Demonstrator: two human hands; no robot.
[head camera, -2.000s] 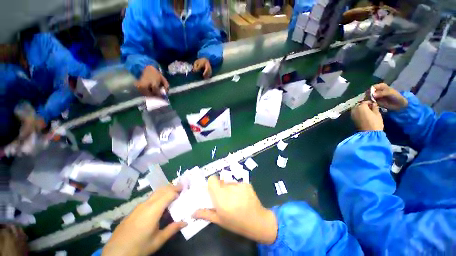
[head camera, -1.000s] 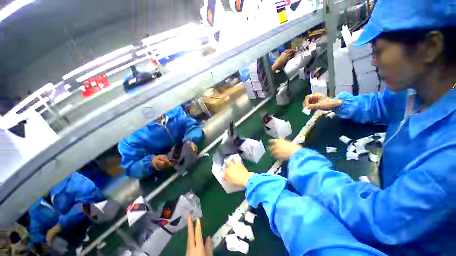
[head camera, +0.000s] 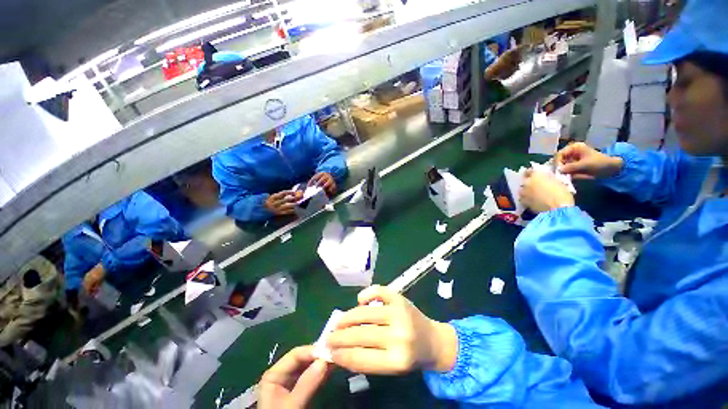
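Note:
My right hand (head camera: 387, 331) is at the bottom centre over the belt edge, its fingers closed on a small white slip (head camera: 327, 334). My left hand (head camera: 294, 379) is cut off by the bottom edge; its thumb and finger pinch the lower end of the same slip. An open white carton (head camera: 349, 254) stands on the green belt just beyond my hands, its flaps up. Another white slip (head camera: 358, 383) lies below my right hand.
More cartons stand on the green conveyor belt (head camera: 407, 240), with a heap at the lower left (head camera: 152, 371). A person in blue (head camera: 607, 303) works on a carton at right. Others sit across the line. A grey overhead rail (head camera: 239, 120) crosses the view.
My hands were apart, the right at a carton on the belt; now they are together on a slip. The person at right now holds a carton. The view has shifted.

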